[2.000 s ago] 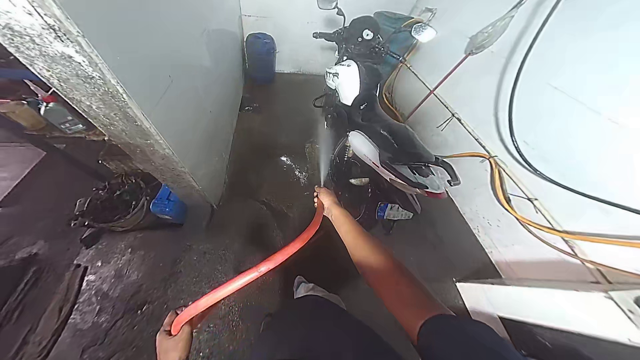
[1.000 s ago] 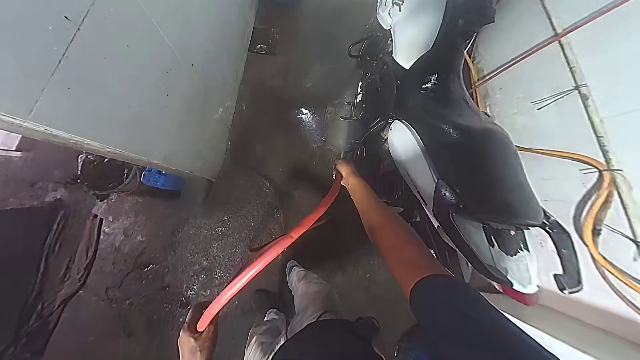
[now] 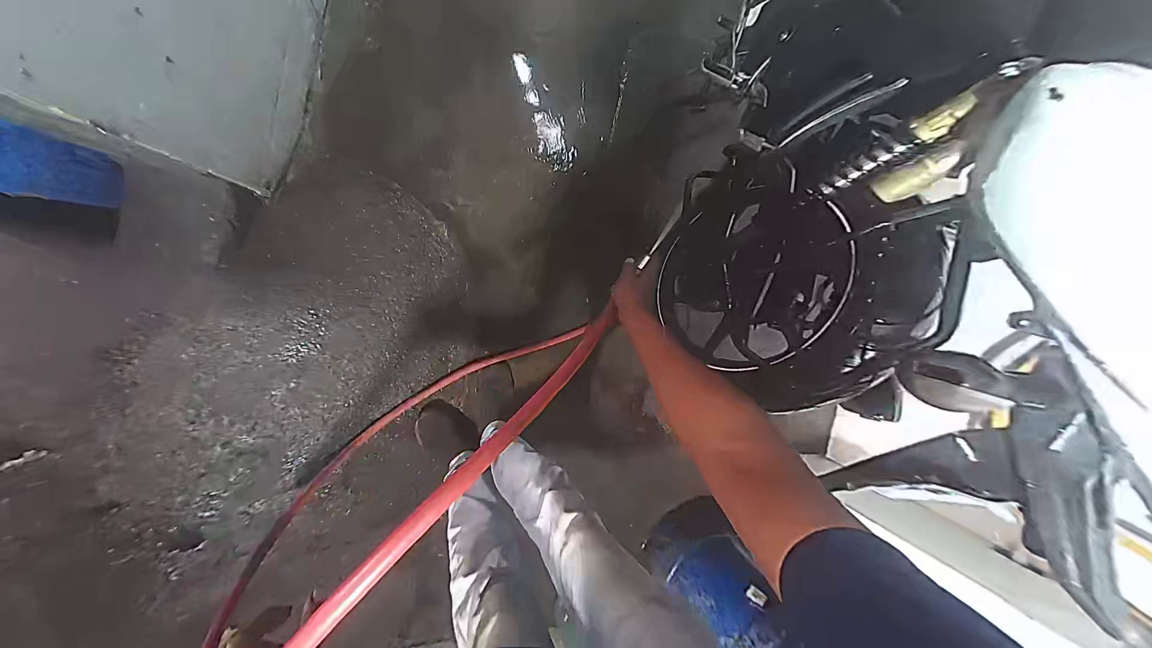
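Observation:
My right hand (image 3: 627,286) is closed around the front end of a red hose (image 3: 396,549), close to the left side of a motorcycle wheel (image 3: 760,283). A small pale nozzle tip (image 3: 643,261) sticks out past the fingers, with a faint thin streak beyond it towards the wheel. The thick hose runs down and left, over my lower legs, and leaves the view at the bottom edge. A second, thinner red stretch of hose (image 3: 387,418) curves away left of it. My left hand cannot be made out. White side panels (image 3: 1071,189) of the motorcycle fill the right side.
A blue plastic container (image 3: 720,585) stands beside my legs, partly under my right arm. At the upper left are a pale wall (image 3: 162,81) and a blue object (image 3: 58,166). The dark concrete floor (image 3: 360,234) is wet and shiny, with a rough patch left of the hose.
The view has tilted down and come closer to the wheel. My left hand, seen on the hose at the lower left before, is out of view. My right hand has kept its hold.

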